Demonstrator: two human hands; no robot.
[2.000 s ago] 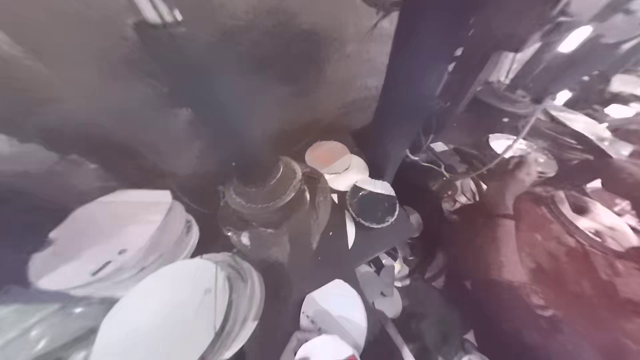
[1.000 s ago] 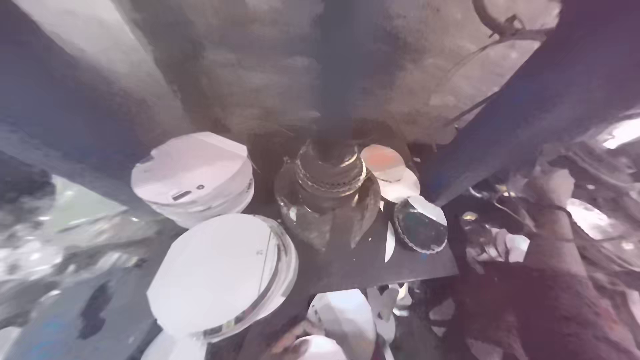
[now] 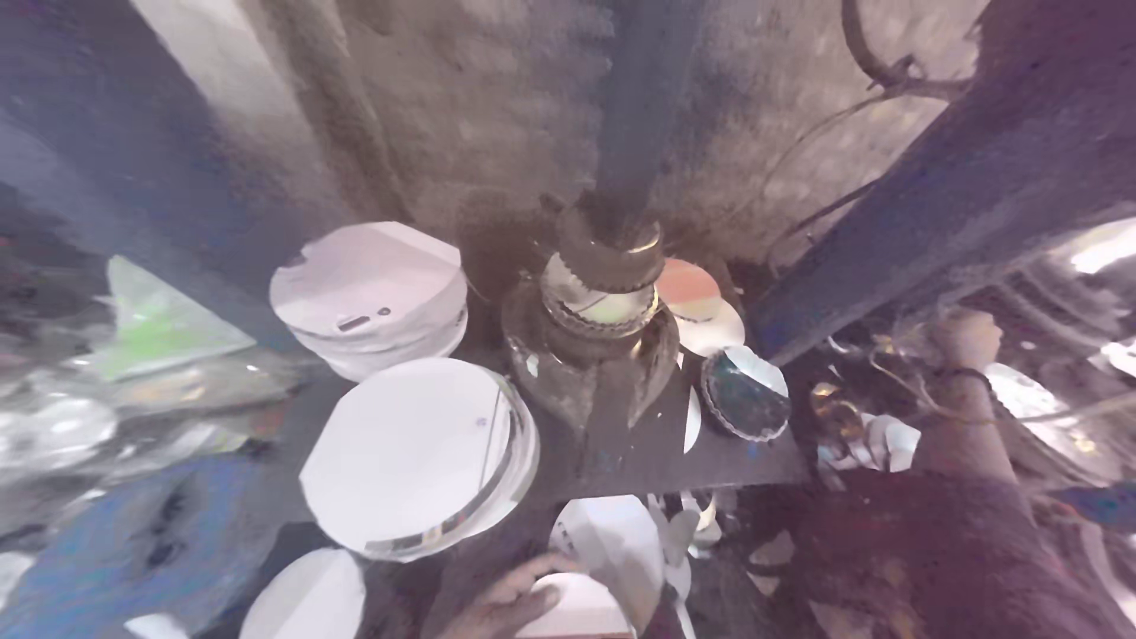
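My left hand (image 3: pixel 515 599) is at the bottom edge, its thumb and fingers around the edge of a small stack of white round pieces (image 3: pixel 577 608). Just behind it leans a larger white sheet piece (image 3: pixel 612 541). My right hand is not in view. Further back stands a press with a round die (image 3: pixel 612 240); under it a pale disc with a scalloped rim (image 3: pixel 603 311) rests on a dark metal base (image 3: pixel 590 382). Left of the base are two stacks of large white discs, one behind (image 3: pixel 368 275) and one in front (image 3: pixel 408 453). A dark scalloped disc (image 3: pixel 745 399) lies to the right.
Orange (image 3: pixel 688 284) and cream (image 3: pixel 710 328) discs lie behind the dark one. Metal posts (image 3: pixel 887 177) rise on both sides. Scraps (image 3: pixel 874 444) lie at the right, near a limb with a band (image 3: pixel 972 390), whose owner I cannot tell. Another white sheet (image 3: pixel 311 595) is at lower left.
The view has swung so that the press and disc stacks sit further right and more fully in frame. My left hand stays low by the white pieces.
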